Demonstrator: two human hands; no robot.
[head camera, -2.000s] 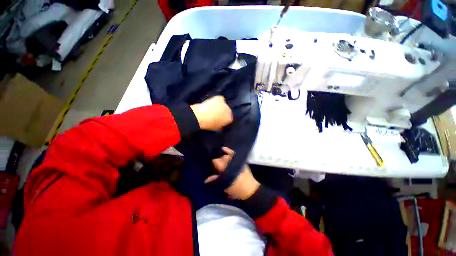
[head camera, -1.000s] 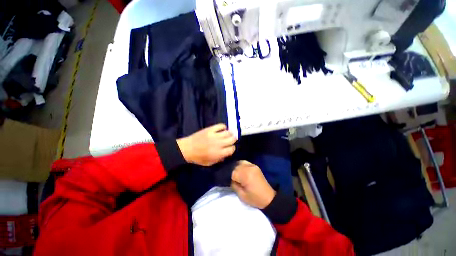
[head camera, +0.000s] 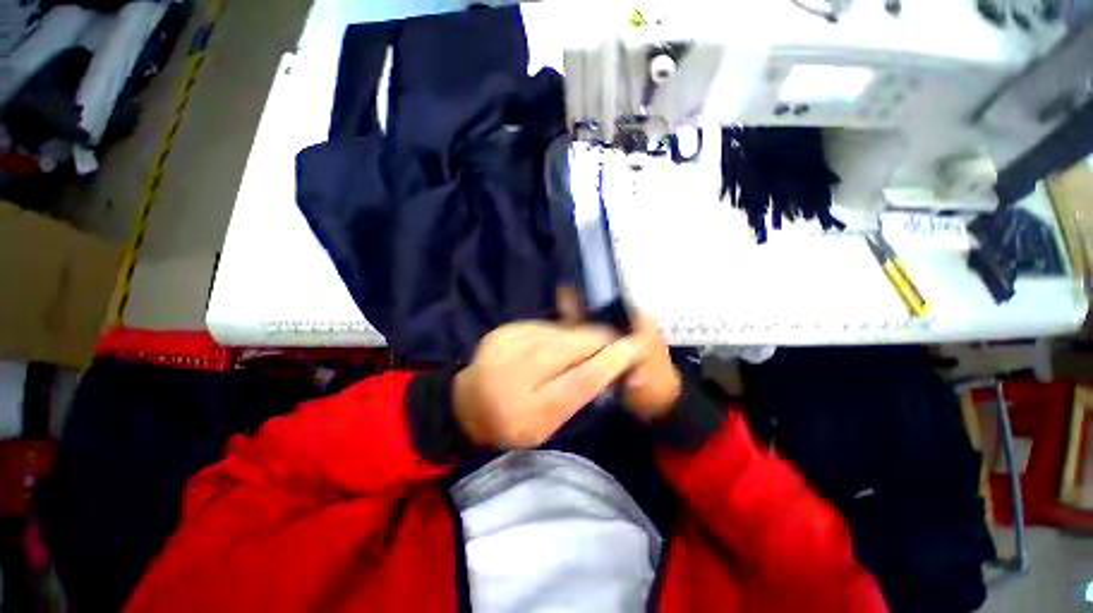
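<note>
A dark navy garment (head camera: 450, 204) lies left of the needle on the white table and hangs over its front edge. A narrow dark strip with a white and blue line (head camera: 596, 246) runs from near the presser foot (head camera: 632, 141) down to my hands. My left hand (head camera: 533, 381) and my right hand (head camera: 651, 371) meet at the table's front edge, both slightly blurred. Their fingers close on the strip's near end and the garment edge; the exact grip is partly hidden.
The white sewing machine (head camera: 767, 90) stands at the back. A black fringe-like bunch (head camera: 779, 180) lies under its arm. A yellow-handled tool (head camera: 899, 278) and a black glossy packet (head camera: 1013, 249) lie at the right. A dark garment pile (head camera: 857, 467) hangs below the table at right.
The garment now lies flatter on the table. The strip shows beside it. My hands have come together at the table edge, and my right hand has moved up from the lap.
</note>
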